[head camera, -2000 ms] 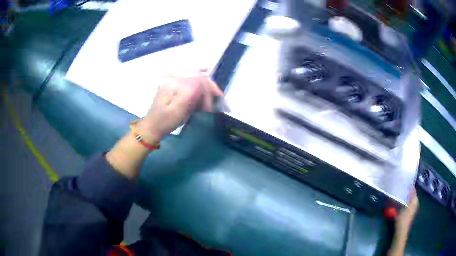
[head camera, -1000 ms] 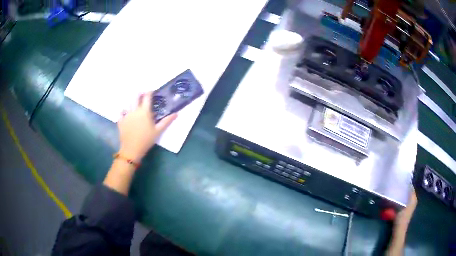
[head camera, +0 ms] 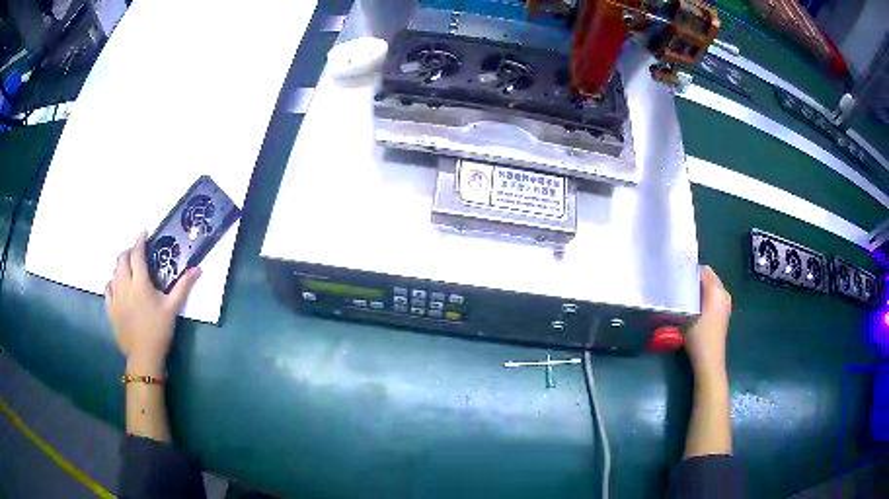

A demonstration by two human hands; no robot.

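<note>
My left hand point(head camera: 146, 297) grips the near end of a black fan shroud point(head camera: 198, 216) over the white sheet point(head camera: 117, 127); two of its fans show. Another black three-fan shroud point(head camera: 468, 68) sits on the silver fixture point(head camera: 507, 151) of the printing machine point(head camera: 341, 214). The red-brown print head column point(head camera: 597, 44) stands over its right part and hides some of it. My right hand point(head camera: 714, 317) is at the machine's front right corner, beside the red button point(head camera: 666, 338); its fingertips are partly hidden, so I cannot tell if they grip anything.
A control panel point(head camera: 380, 297) is on the machine's dark front. A T-handle hex key point(head camera: 546, 364) and grey cable point(head camera: 598, 419) lie before it. A white round tub point(head camera: 358, 58) is at the left rear. Shrouds point(head camera: 790, 261) and white strips point(head camera: 760, 195) lie to the right.
My left hand, empty two seconds ago, has taken the shroud on the sheet. The print head column has appeared over the fixture. The view has turned right; my right hand stays at the corner.
</note>
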